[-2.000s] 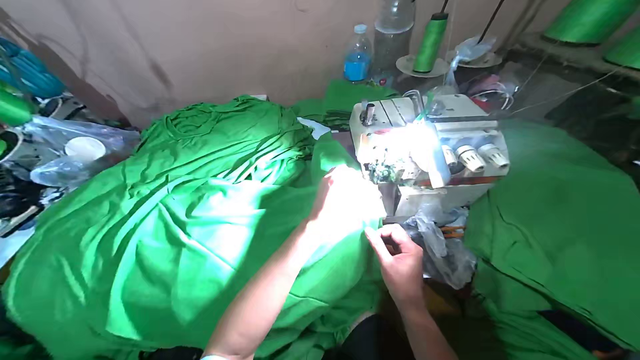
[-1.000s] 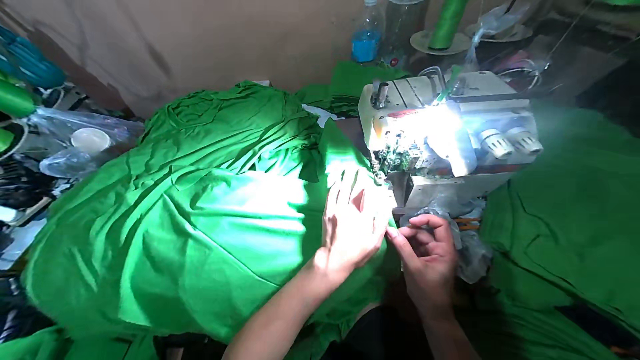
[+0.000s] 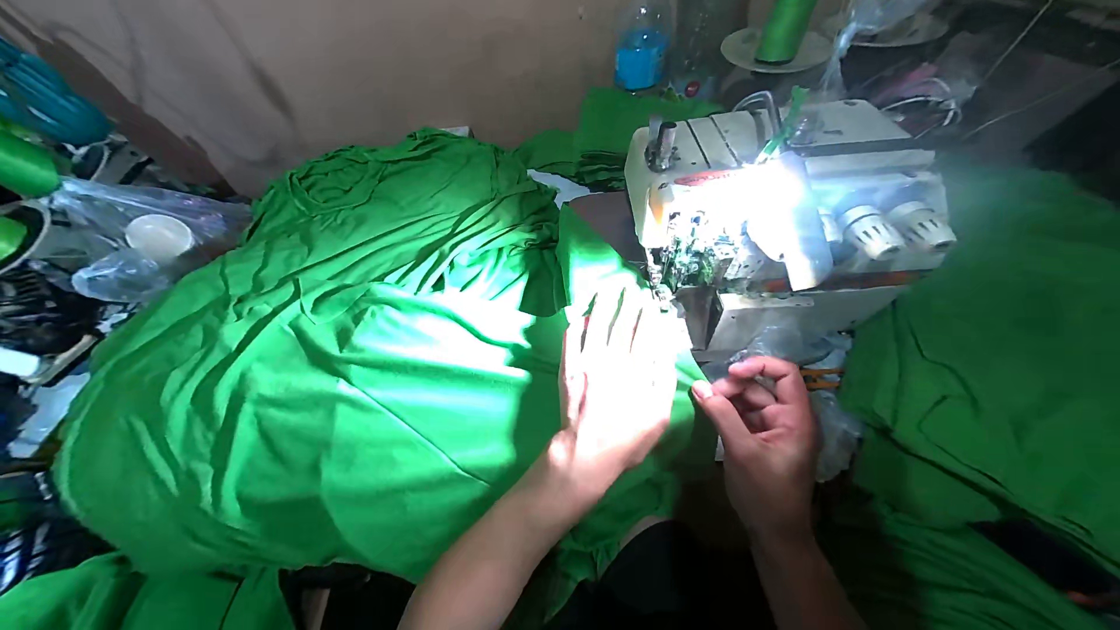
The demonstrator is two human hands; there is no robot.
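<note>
Green knit fabric point(image 3: 420, 420) is spread in folds from the left up to the serger sewing machine point(image 3: 770, 201), whose lamp glares over the needle area. My left hand point(image 3: 617, 376) lies on the fabric just before the presser foot, palm down and fingers pointing at the machine. To its right, my right hand point(image 3: 766, 420) pinches the fabric's edge between thumb and forefinger, its other fingers curled. Glare hides the needle and part of my left hand's outline.
Behind the machine stand a bottle of blue liquid point(image 3: 641, 57) and a green thread cone point(image 3: 786, 31). More green fabric point(image 3: 1006, 367) covers the right side. A plastic bag point(image 3: 122, 276) and a white cup point(image 3: 159, 238) are at the left. A crumpled plastic bag point(image 3: 836, 433) hangs below the machine.
My left hand has gone from bunched, two seconds ago, to lying flat on the fabric with fingers extended. My right hand still pinches the edge. The view has shifted somewhat.
</note>
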